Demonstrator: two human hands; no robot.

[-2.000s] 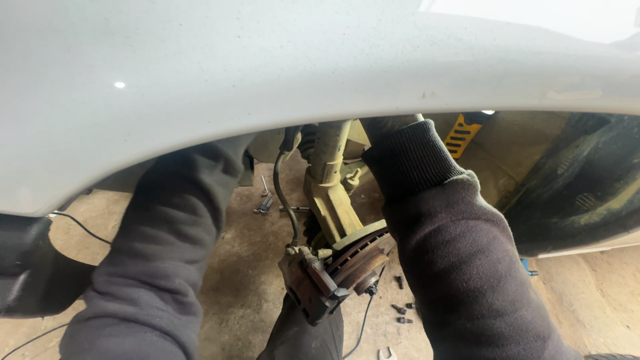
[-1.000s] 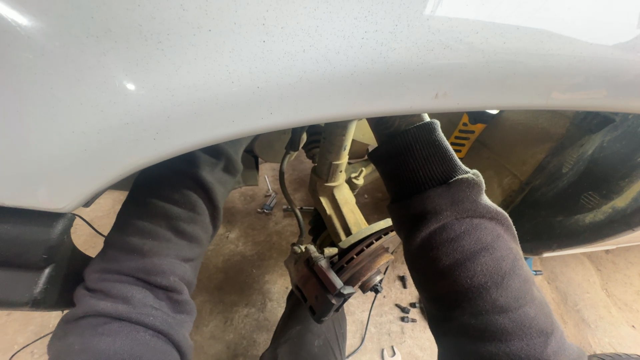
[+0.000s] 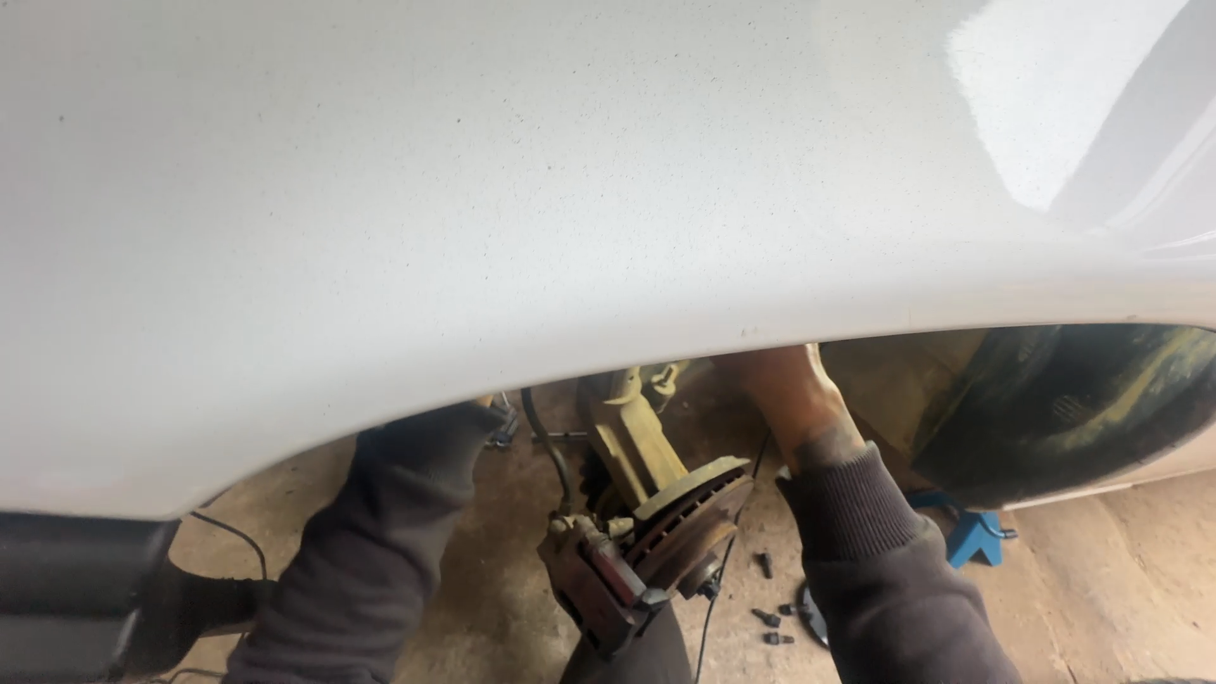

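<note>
Both my arms reach under the edge of a pale car fender (image 3: 589, 237) into the wheel well. My right hand (image 3: 793, 394) shows only at its back and wrist, right of the suspension strut (image 3: 632, 437); its fingers are hidden behind the fender. Of my left hand (image 3: 489, 403) just a sliver shows beside the fender edge, left of a black hose (image 3: 546, 432). What either hand holds cannot be seen. Below the strut are a rusty brake disc (image 3: 689, 532) and a brake caliper (image 3: 594, 579).
Several dark bolts (image 3: 768, 617) lie on the concrete floor below the disc. A blue stand (image 3: 976, 539) is at the right, under the dark wheel-arch liner (image 3: 1054, 408). Metal tools (image 3: 503, 423) lie behind the hose. A black plastic bumper part (image 3: 76, 594) is at the left, near a thin cable (image 3: 237, 537).
The view has shifted, with more fender in it. My right arm has drawn lower, so its wrist and the back of the hand now show below the fender edge.
</note>
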